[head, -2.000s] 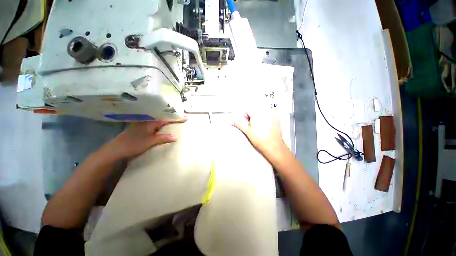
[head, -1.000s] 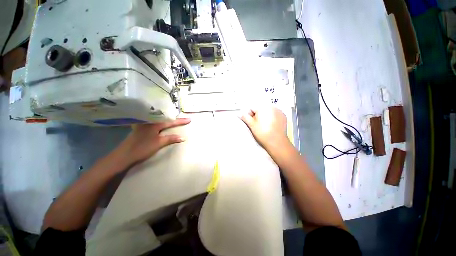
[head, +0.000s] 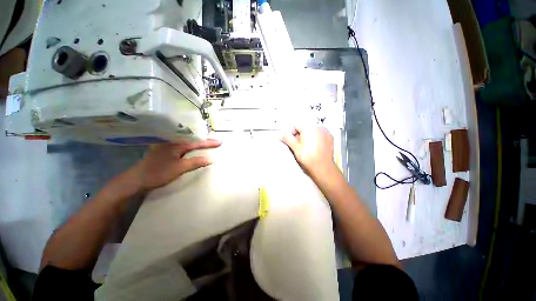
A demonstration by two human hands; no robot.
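Observation:
The beige bag body (head: 194, 206) lies over the machine bed, its dark open mouth toward me and its far edge at the white clamp plate (head: 326, 97). A yellow strip (head: 263, 203) shows at the mouth's edge. My left hand (head: 176, 164) lies on the bag's far left part, fingers spread, beside the sewing machine head (head: 111, 76). My right hand (head: 312, 150) presses the bag's far right edge, fingers bent. Whether the fingertips pinch the fabric is hidden by glare. The needle area (head: 214, 97) is just beyond my left fingertips.
On the right of the table (head: 394, 229) lie thread snips (head: 414, 167), a looped black cord (head: 376, 117), a thin pale stick (head: 411, 203) and three red-brown patches (head: 436, 163). A cardboard box (head: 470, 41) stands at the far right.
The view has shifted slightly. The bag's mouth and yellow strip have moved a little right and away from me. Both hands keep about the same place on the bag.

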